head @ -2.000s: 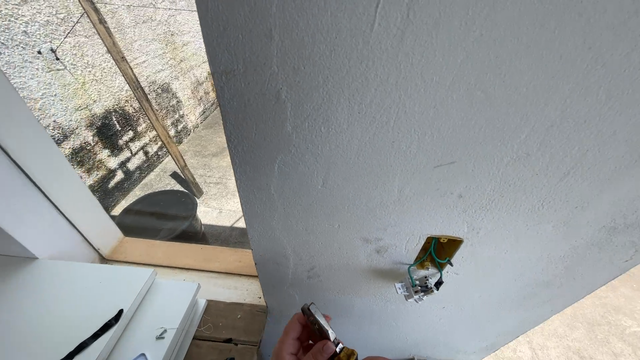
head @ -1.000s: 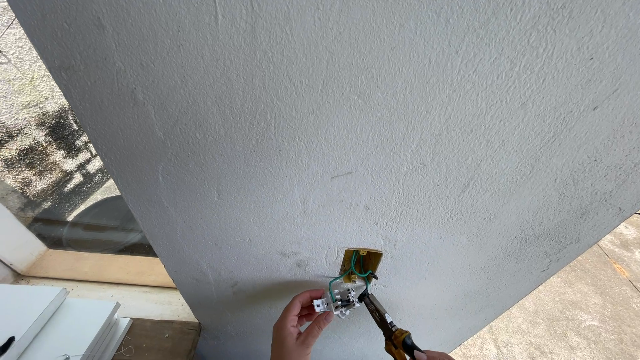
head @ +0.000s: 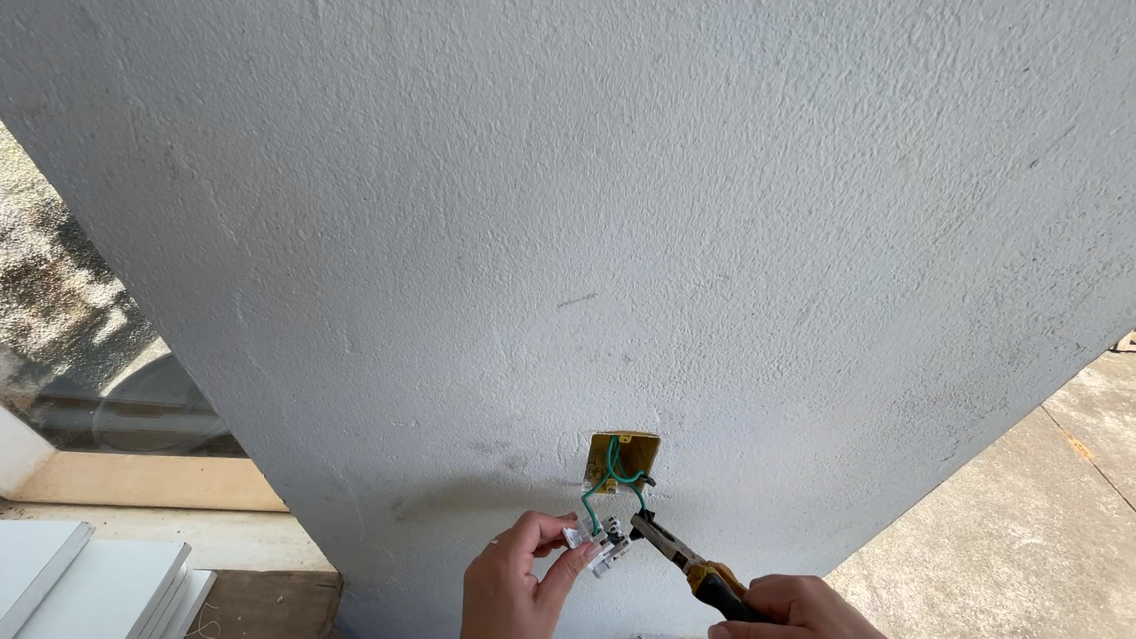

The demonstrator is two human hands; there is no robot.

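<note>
My left hand (head: 519,572) pinches a white electrical outlet module (head: 599,546) between thumb and fingers, just below a yellow wall box (head: 652,457) set in the grey wall. Green wires (head: 612,479) run out of the box; one reaches down to the module. My right hand (head: 794,608) grips combination pliers (head: 697,568) with yellow and black handles. The pliers' jaws are at a black-taped wire end (head: 642,519), right beside the module; whether they are clamped on it I cannot tell. Another black-taped end (head: 648,480) sticks out at the box's right side.
The painted wall (head: 568,222) fills most of the view. White boards (head: 115,586) are stacked at the lower left beside a brown wooden surface (head: 266,599), below a window with a light wooden sill (head: 160,482). Concrete ground (head: 994,497) lies beyond the wall's right edge.
My left hand has come to the outlet module, which hung free from the box two seconds ago. My right hand has brought the pliers up to the wires. The view has shifted right.
</note>
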